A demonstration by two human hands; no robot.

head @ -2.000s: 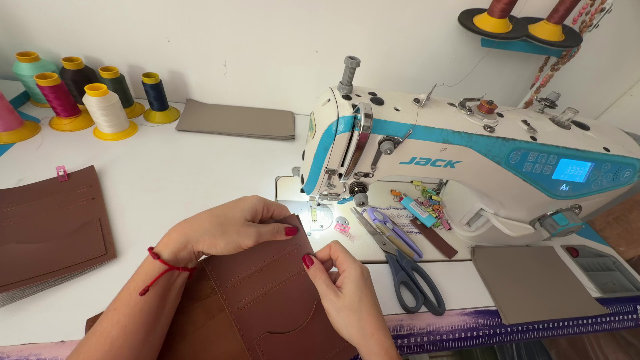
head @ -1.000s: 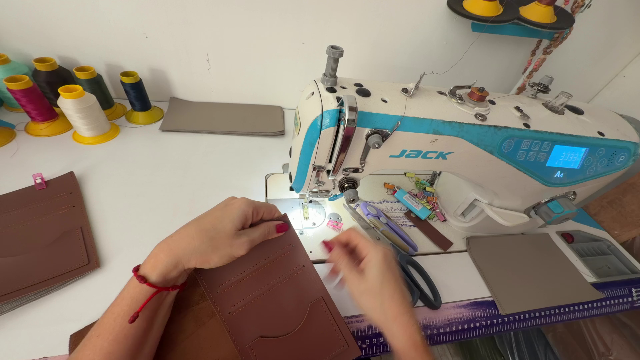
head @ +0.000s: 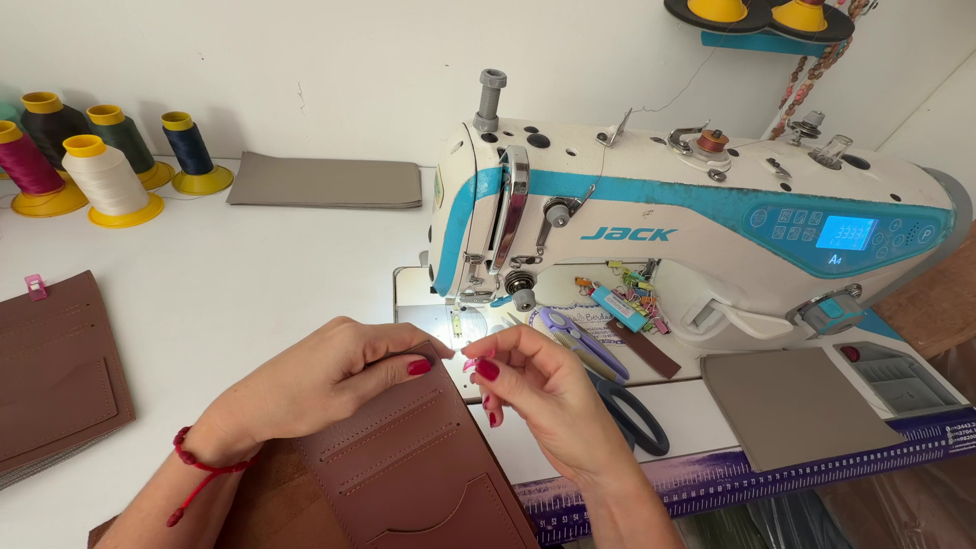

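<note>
My left hand (head: pixel 328 381) grips the top corner of a brown leather wallet panel (head: pixel 415 450), its thumb on the front face. The panel has stitched card slots and a curved pocket. Between the thumb and fingers of my right hand (head: pixel 534 389) is a small pink sewing clip (head: pixel 479 361), held just right of the panel's corner and apart from it. Behind both hands are the lit needle area and presser foot (head: pixel 457 324) of a Jack sewing machine (head: pixel 686 206). More brown leather (head: pixel 274 496) lies beneath the panel.
A stack of brown leather pieces (head: pixel 61 374) with a pink clip (head: pixel 35 287) lies left. Thread cones (head: pixel 110 183) and grey-brown pieces (head: pixel 328 181) are behind. Right of my hands are scissors (head: pixel 637 419), purple-handled snips (head: pixel 583 343), colourful clips (head: pixel 640 293) and another grey-brown piece (head: pixel 793 404).
My right hand has left the panel, reached over beside the scissors and come back near the corner with the pink clip. My left hand has kept its hold on the panel.
</note>
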